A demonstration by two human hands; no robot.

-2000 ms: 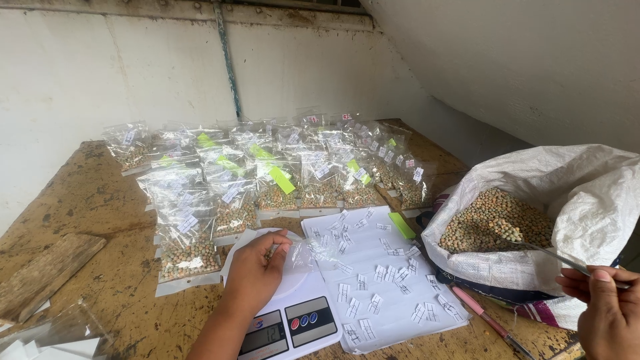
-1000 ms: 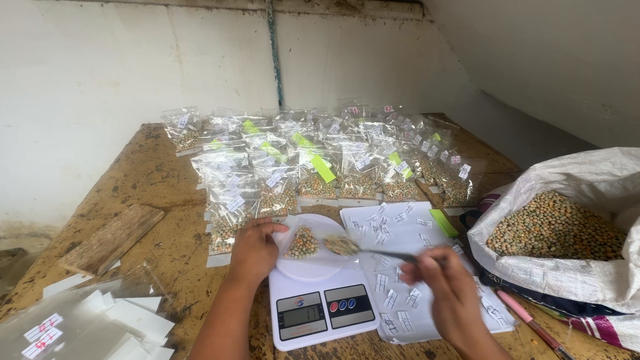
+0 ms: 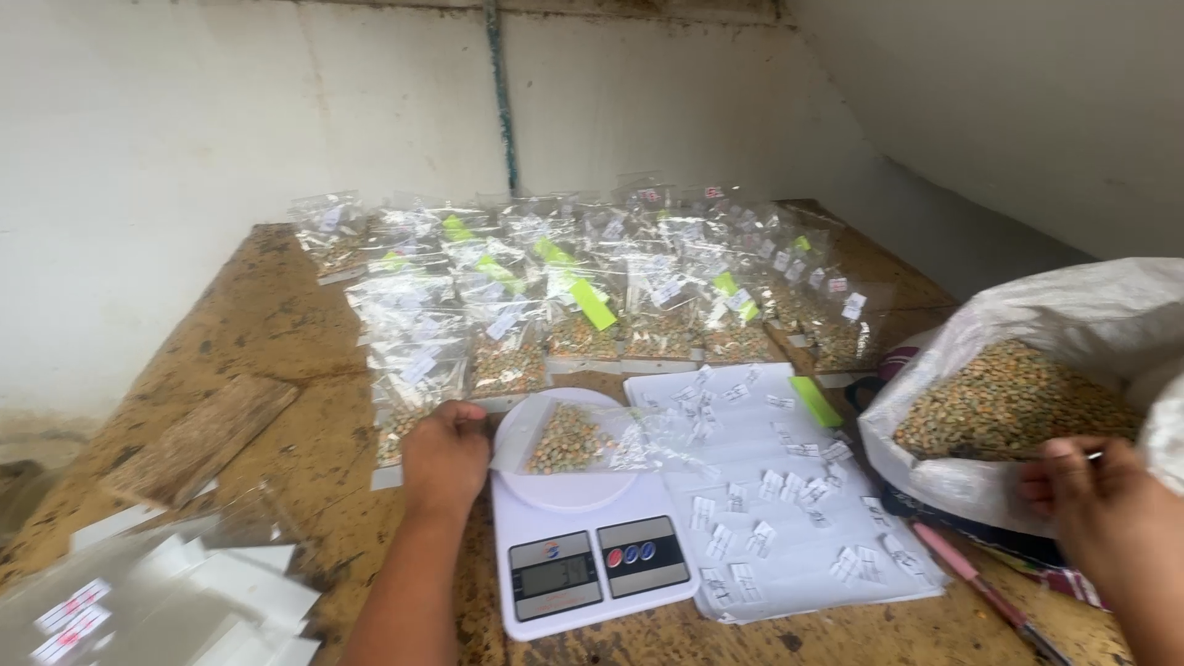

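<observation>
A white digital kitchen scale (image 3: 597, 518) bears a clear plastic bag of mixed dried peas (image 3: 569, 439), lying on its round pan. My left hand (image 3: 449, 458) is beside the pan, its fingertips close to the bag's left end; whether they grip it is unclear. At the right, my right hand (image 3: 1096, 509) holds a metal spoon, mostly hidden by the fingers, at the front rim of a white woven sack (image 3: 925, 476) full of dried peas (image 3: 1017, 398). Small printed paper labels (image 3: 763, 536) are scattered over white sheets (image 3: 740, 416) right of the scale.
Rows of filled clear bags (image 3: 509, 361) stand behind the scale, some with green strips (image 3: 590, 303). A wooden block (image 3: 203, 439) and empty plastic bags with white cards (image 3: 259, 583) are at the left. A pink pen (image 3: 948, 550) lies before the sack. Walls rise behind and right.
My right hand has moved from above the scale back to the sack with the spoon. The bag, held up beside the spoon a second ago, now lies on the pan.
</observation>
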